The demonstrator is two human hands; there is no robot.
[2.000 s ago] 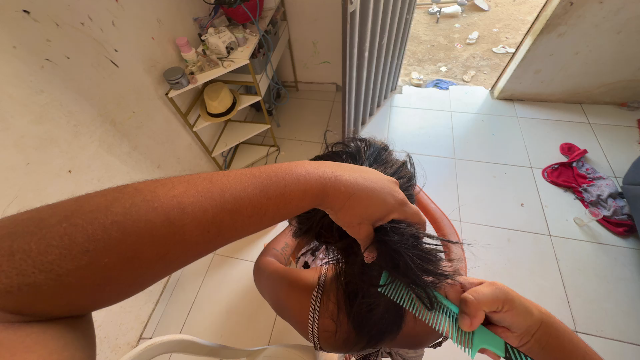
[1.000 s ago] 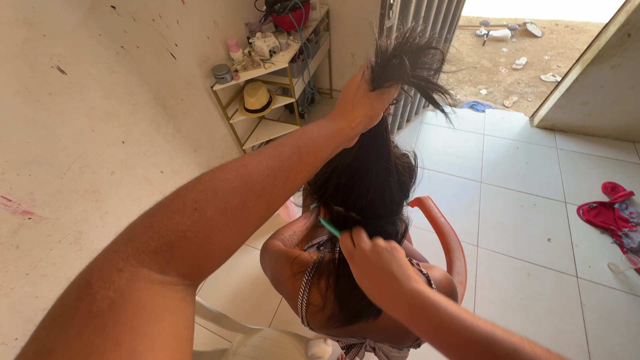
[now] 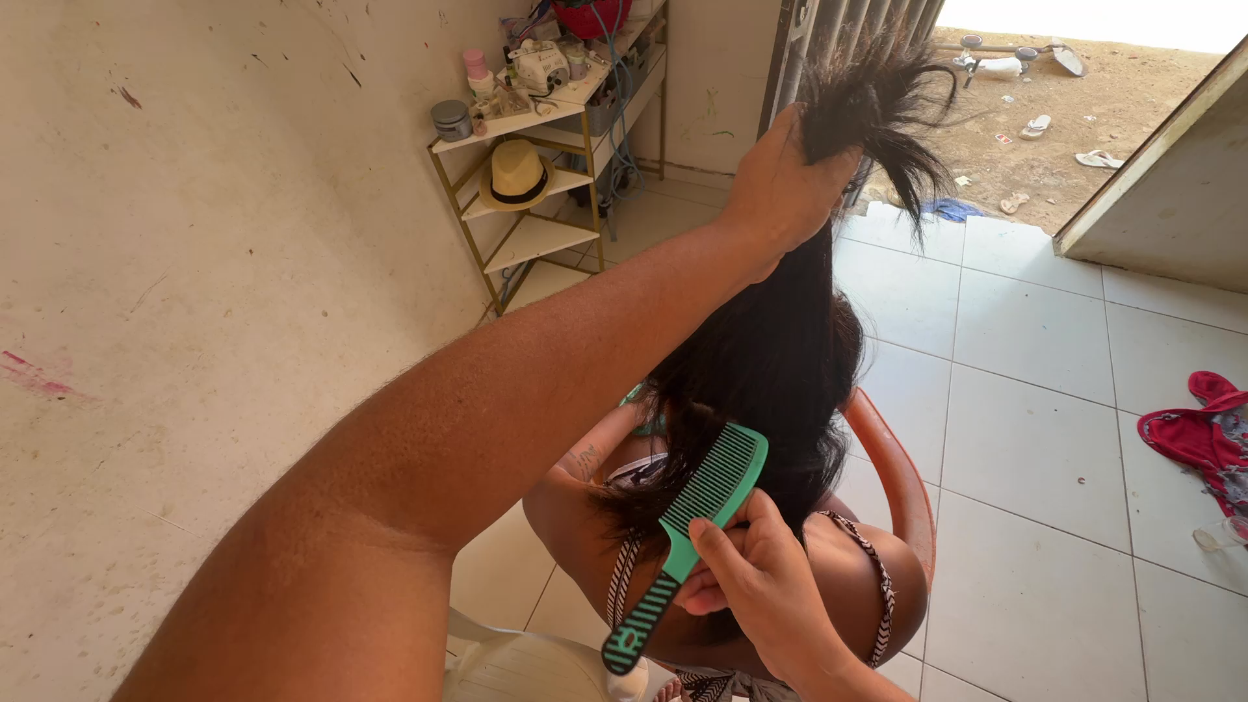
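A seated person with long dark hair (image 3: 780, 331) has their back to me. My left hand (image 3: 795, 185) grips a thick bunch of that hair, raised above the head, with loose ends spilling over the fist. Lower down, my right hand (image 3: 746, 565) holds a green comb (image 3: 717, 483) near the join of its head and striped handle. The comb's teeth point up and left, against the loose hair at the back of the neck. Part of the person's hand shows at the left of the hair.
A corner shelf (image 3: 536, 239) bears a straw hat (image 3: 517, 175), jars and a small machine. The person sits by an orange-brown chair arm (image 3: 892, 468). Nearer me stands a pale plastic seat (image 3: 526, 668). Red cloth (image 3: 1194, 429) lies on the tiles, right. A metal gate (image 3: 877, 29) borders the doorway.
My left hand has risen from the head with the hair gathered in it. The comb, at the right-hand hair ends two seconds ago, is now at the neck, drawn back from its place one second ago.
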